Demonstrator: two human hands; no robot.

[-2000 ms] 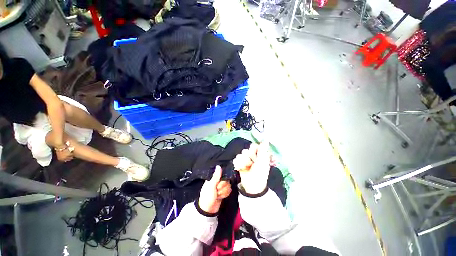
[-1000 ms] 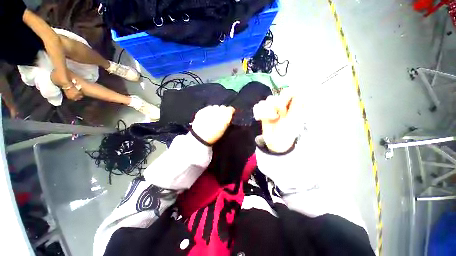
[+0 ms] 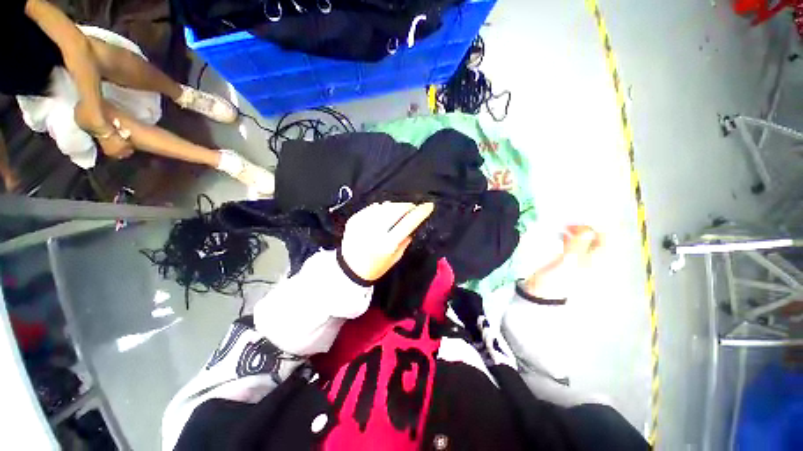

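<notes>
The black garment [image 3: 387, 172] lies over my lap and onto the green sack [image 3: 515, 167]. My left hand [image 3: 380, 240] is on the garment, with fingertips together at its edge; the cloth at the fingertips looks pinched. A white cord loop [image 3: 342, 197] lies on the cloth just beyond my left hand. My right hand [image 3: 568, 251] is off to the right, away from the garment, over the floor. It is overexposed and its fingers look curled together; I cannot tell whether it holds a thin cord.
A blue plastic crate [image 3: 326, 79] with black garments stands ahead. Tangled black cords [image 3: 207, 251] lie on the floor at left, more [image 3: 471, 92] beside the crate. A seated person's legs [image 3: 167, 145] are at left. Yellow-black tape [image 3: 636, 194] and metal stand legs [image 3: 740, 251] are at right.
My right hand has moved away from the garment to the right. My left hand stays at the cloth. The white loop and more of the green sack now show.
</notes>
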